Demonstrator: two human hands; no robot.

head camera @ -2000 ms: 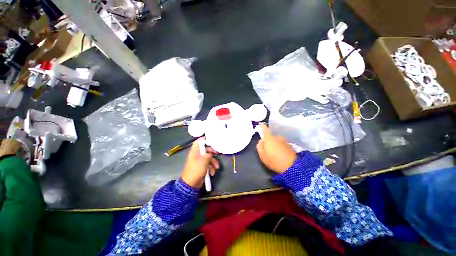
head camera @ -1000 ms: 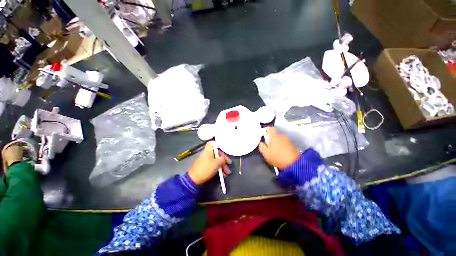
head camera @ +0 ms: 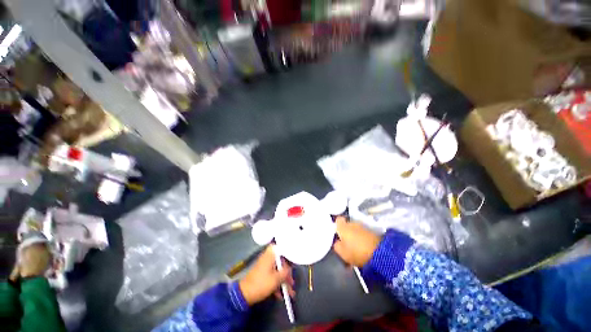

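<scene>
A white disc-shaped housing (head camera: pixel 304 235) with two round knobs and a red patch (head camera: pixel 295 211) is in front of me. My left hand (head camera: pixel 264 277) is at its lower left, closed on a narrow white stick (head camera: pixel 285 298) below the left knob. My right hand (head camera: pixel 353 243) is at its lower right, closed around a second white stick (head camera: pixel 361 280), whose lower end shows below the fingers. A thin yellow-tipped lead (head camera: pixel 310 277) sticks out under the disc. A dark lead with a yellow-gold tip (head camera: pixel 243 266) shows beside my left hand.
A bag of white sticks (head camera: pixel 223 188) and a crinkled clear bag (head camera: pixel 157 249) lie left. An open clear bag (head camera: pixel 369 168), another housing (head camera: pixel 440 144) and a carton of white rings (head camera: pixel 499 162) are right. A pale post (head camera: pixel 110 91) rises at left. A neighbour's hand (head camera: pixel 34 259) is far left.
The view has tilted up, so the bench contents sit lower in the picture and more background shows. Both hands still hold their sticks at the housing; the right stick's lower end is now visible.
</scene>
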